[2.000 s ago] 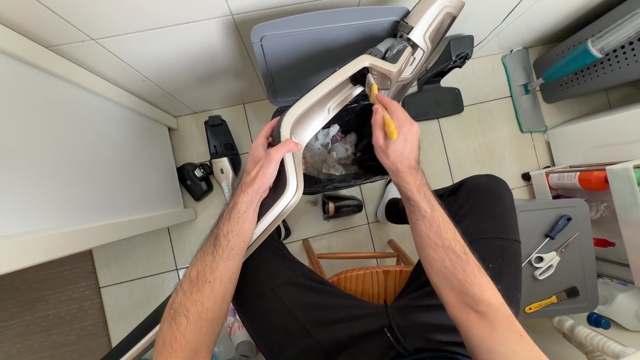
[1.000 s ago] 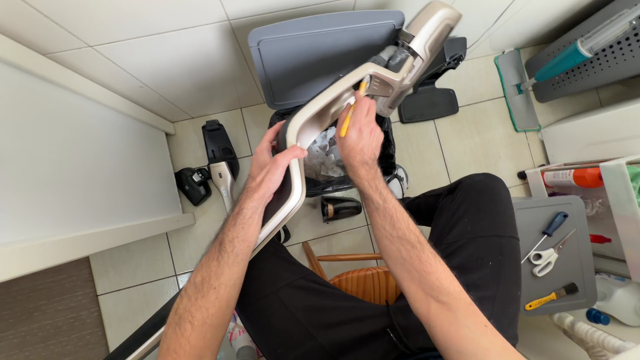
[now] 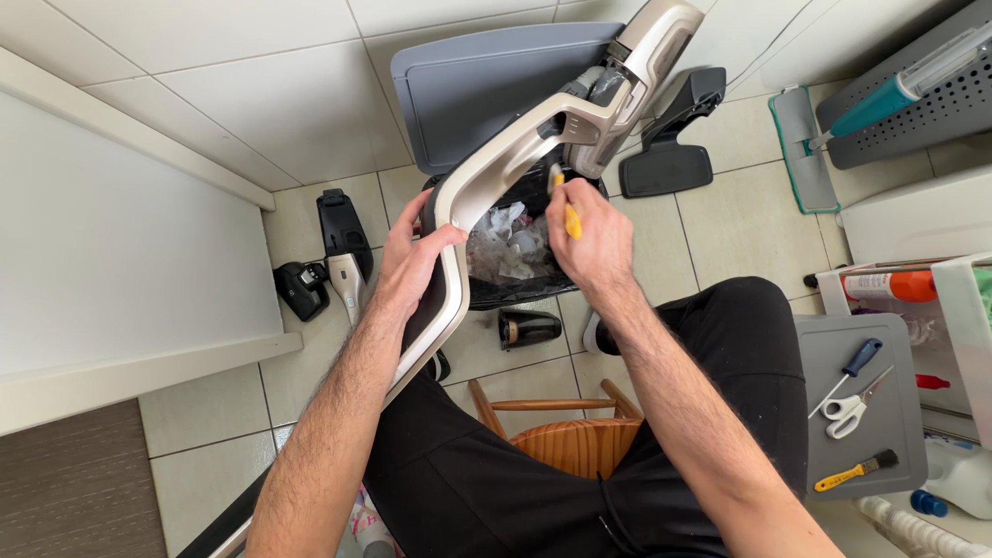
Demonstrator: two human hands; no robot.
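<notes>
My left hand [image 3: 415, 252] grips the beige and black frame of a stick vacuum cleaner [image 3: 453, 186], which is tilted across my view above an open trash bin. In my right hand [image 3: 593, 232] is a small brush with a yellow handle [image 3: 572, 221]. Its bristles, partly blurred, are just below the vacuum's upper handle opening. Under the vacuum, the bin's black liner [image 3: 523, 293] surrounds crumpled waste and dust [image 3: 515, 244]. The bin's grey lid [image 3: 504, 85] stands raised against the tiled wall.
A handheld vacuum [image 3: 345, 248] and a black attachment [image 3: 301, 291] lie at left. A dark cup-shaped part [image 3: 529, 328] is near the bin. Behind at right are a black stand [image 3: 666, 170] and flat mop [image 3: 804, 155]. A grey surface [image 3: 860, 333] holds a screwdriver [image 3: 862, 358], scissors [image 3: 845, 415] and paintbrush [image 3: 856, 470].
My right hand with the brush has moved down and right, away from the vacuum's upper part, since one second ago. My left hand keeps its grip on the frame.
</notes>
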